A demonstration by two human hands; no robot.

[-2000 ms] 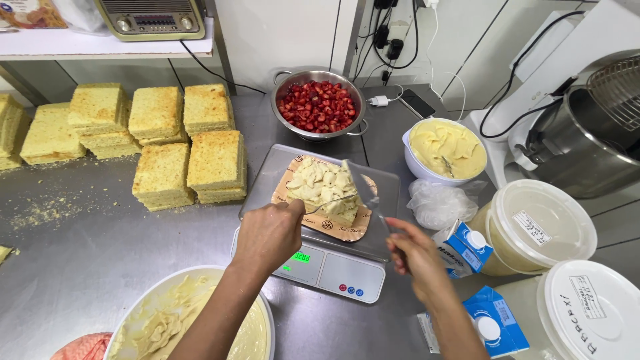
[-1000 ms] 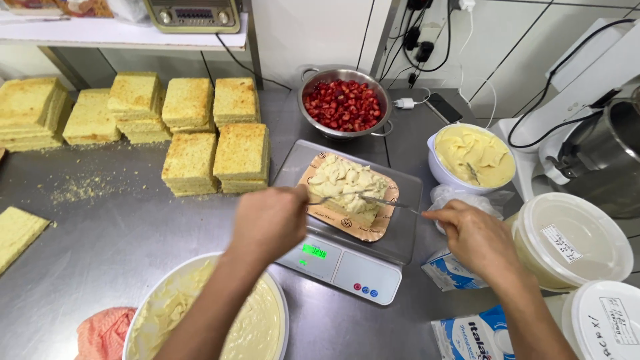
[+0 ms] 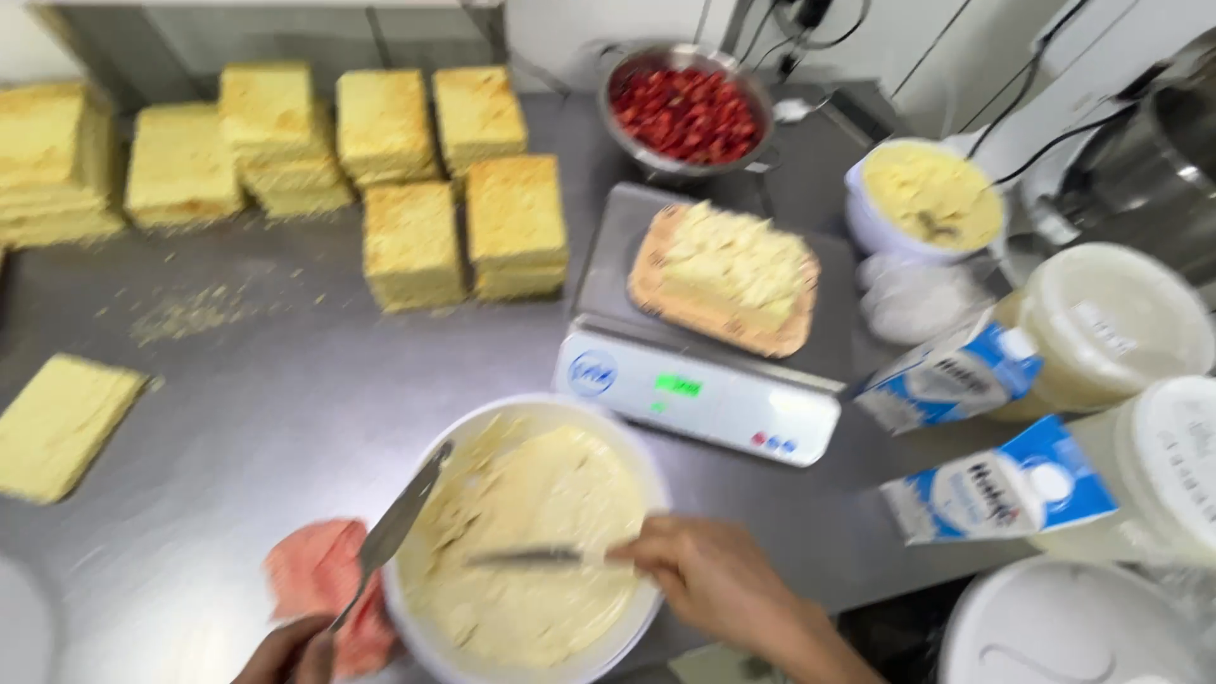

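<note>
My left hand (image 3: 294,654) holds a metal cake server (image 3: 391,522), its blade tilted up beside the left rim of a white bowl (image 3: 659,475) of pale cream. A knife or spatula with a narrow blade (image 3: 527,557) is in my right hand (image 3: 708,579), over the cream (image 3: 560,484) inside the bowl; motion blurs it. Behind the bowl, a cake layer topped with lumpy cream (image 3: 736,261) rests on a patterned paper tray (image 3: 655,294), which sits on a digital kitchen scale (image 3: 617,380) with a green lit display.
Stacked sponge slabs (image 3: 413,242) stand at back left; one slab (image 3: 66,423) lies nearer. A steel colander of chopped strawberries (image 3: 689,114) and a yellow cream bowl (image 3: 926,199) are behind. Cartons (image 3: 997,484) and lidded tubs (image 3: 1111,323) line the right. A pink cloth (image 3: 318,570) touches the bowl.
Both hands, with their tools, have moved from the topped cake on the scale to the cream bowl in front. The view has shifted downward.
</note>
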